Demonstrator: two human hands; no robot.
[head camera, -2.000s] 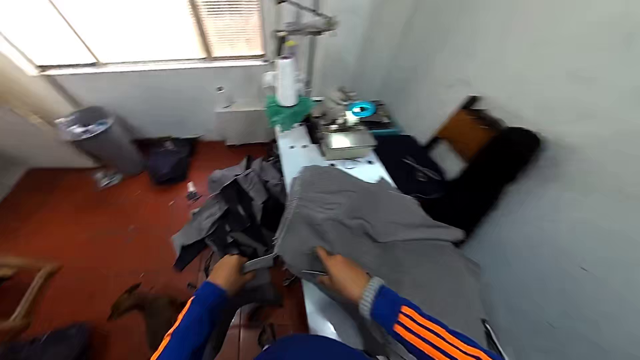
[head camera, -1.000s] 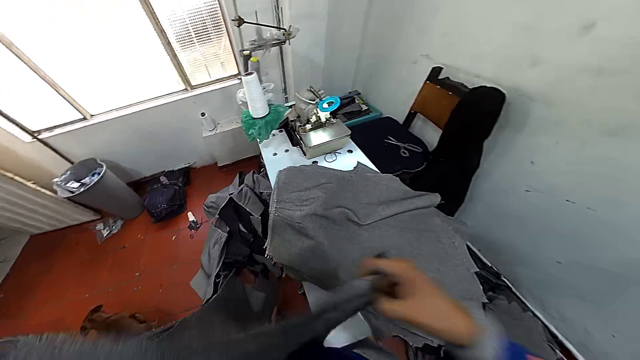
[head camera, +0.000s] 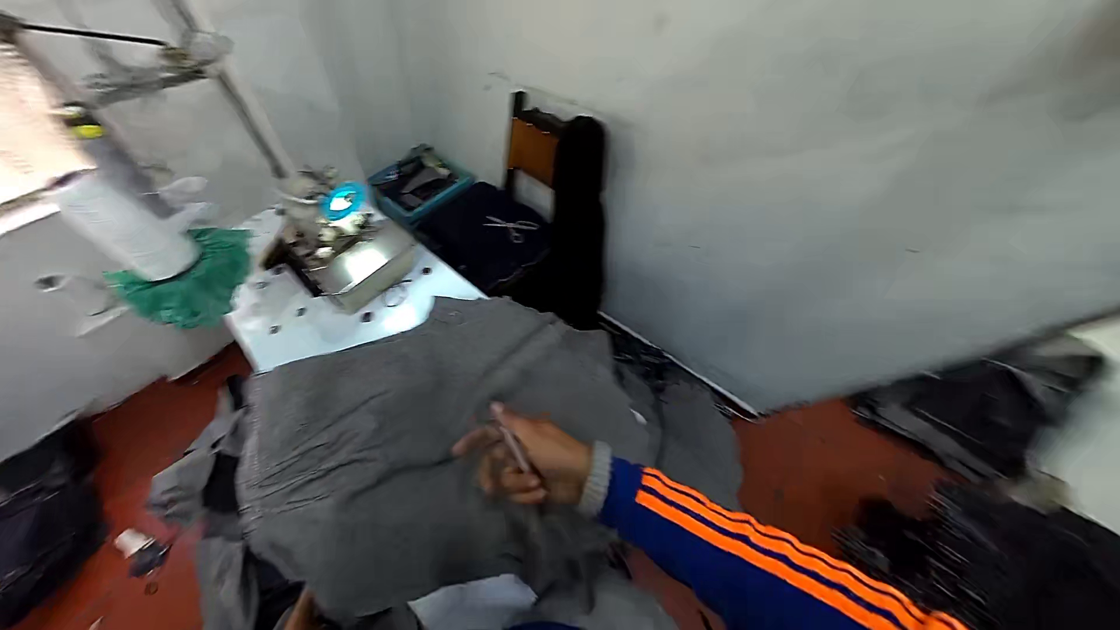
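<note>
A large piece of grey fabric (head camera: 376, 437) lies over the near part of the white sewing-machine table (head camera: 446, 271). Above the middle of this cloth is my right hand (head camera: 534, 459), blurred, with a small slim tool (head camera: 514, 444) between its fingers; it may be thread snips or tweezers. Only a sliver of my left hand (head camera: 300, 610) shows at the bottom edge, beside the cloth's lower left border, and its fingers are hidden. An industrial sewing machine (head camera: 359, 262) with a lit lamp stands beyond the cloth.
Scissors (head camera: 512, 229) lie on dark cloth by a blue tray (head camera: 420, 188) and a chair (head camera: 534, 153). A white thread cone (head camera: 131, 227) sits over green plastic (head camera: 188, 280) at left. Dark fabric piles (head camera: 989, 402) lie at right; grey pieces (head camera: 223, 525) hang or lie at lower left.
The dark strip of cloth that crossed the bottom of the view one second ago is gone from my right hand, which is now over the grey fabric. The view has swung right.
</note>
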